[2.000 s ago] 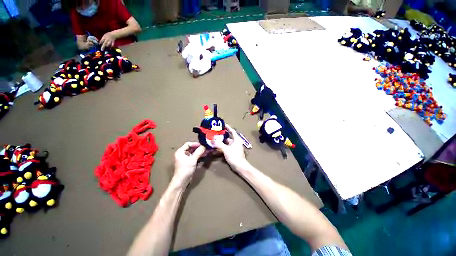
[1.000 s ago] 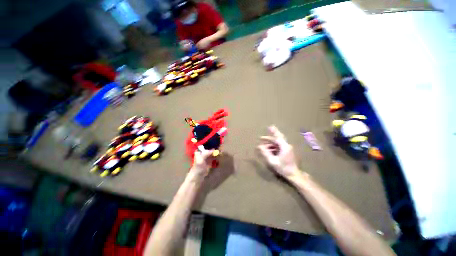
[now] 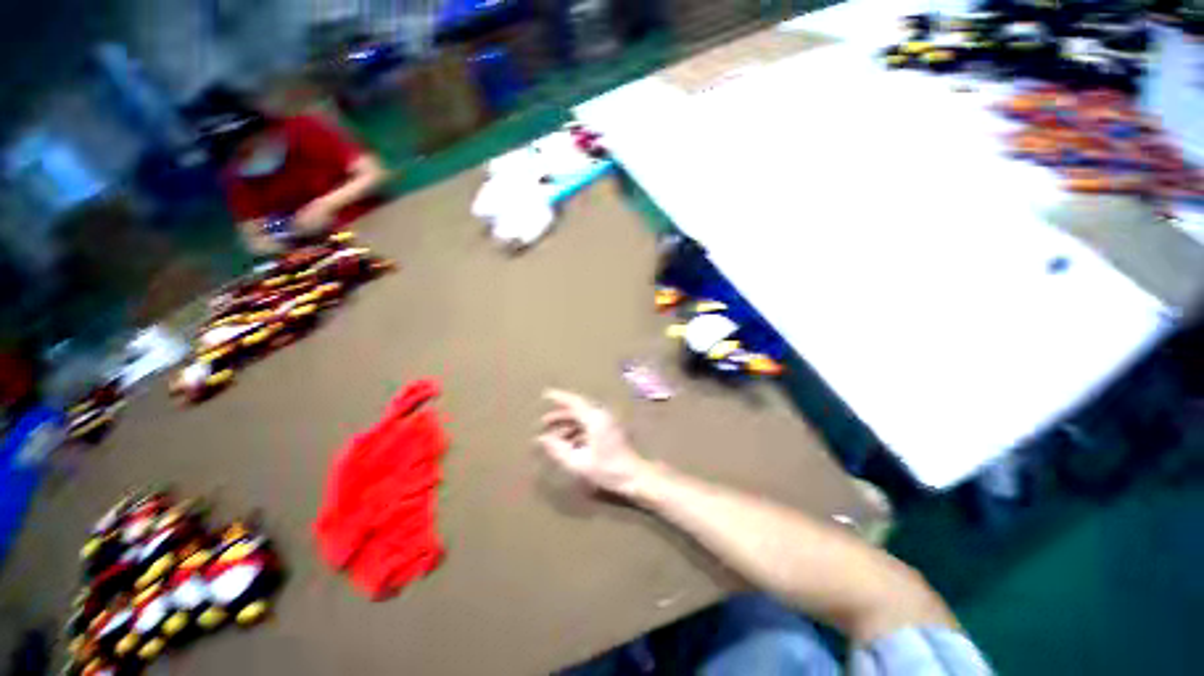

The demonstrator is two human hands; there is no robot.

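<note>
The picture is blurred. My right hand (image 3: 590, 446) is over the brown table (image 3: 528, 324), its fingers partly curled and apart, with nothing visible in it. My left hand is out of the picture. A red scarf pile (image 3: 386, 499) lies left of my right hand. A cluster of penguins with red at their necks (image 3: 172, 581) lies at the lower left. A pinkish pair of thread snips (image 3: 647, 380) lies beyond and right of my right hand. A penguin with a white belly (image 3: 710, 333) and a darker penguin behind it lie at the table's right edge.
A seated person in red (image 3: 297, 172) works behind another row of penguins (image 3: 280, 306) at the far left. A white plush bundle (image 3: 512, 205) lies at the far edge. A white table (image 3: 858, 238) on the right bears black penguins and orange-blue pieces (image 3: 1103, 143).
The view has swung to the right. My left hand, which held a penguin with a red scarf over the scarf pile, has left the picture. My right hand stays half curled over the table.
</note>
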